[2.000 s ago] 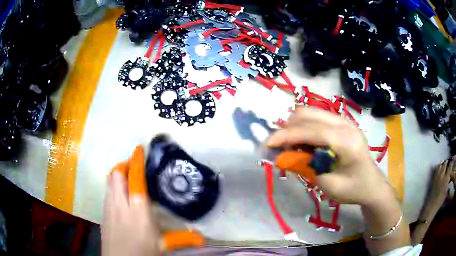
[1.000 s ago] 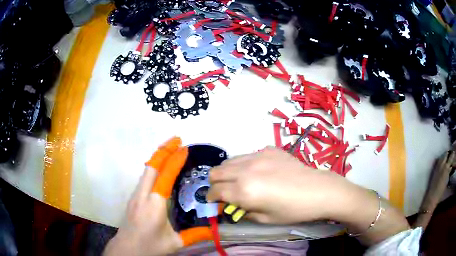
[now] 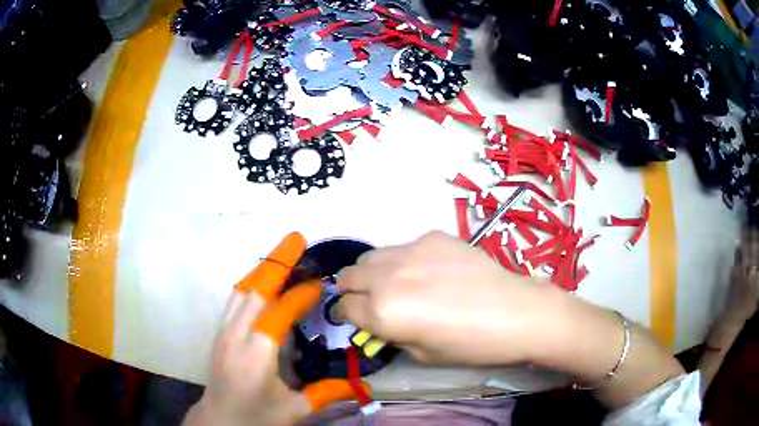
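Observation:
A black round housing lies open side up near the bench's front edge. A pale ring plate sits inside it, with a red connector cable hanging over the near rim. My left hand, with orange finger cots, holds the housing from the left. My right hand has its fingertips on the ring inside and covers part of it. A yellow-and-black tool grip shows under my right palm, and its thin silver shaft sticks out beyond the hand.
Loose red cables lie heaped at centre right. LED ring boards and pale ring plates are piled at the back. Black housings are piled right and far left. Another person's hand and forearm are at the right edge.
Two seconds ago the housing was tilted in my left hand and my right hand held a ring plate apart. Now the ring is inside the housing. Over the last second, my left fingers have shifted inward over the housing.

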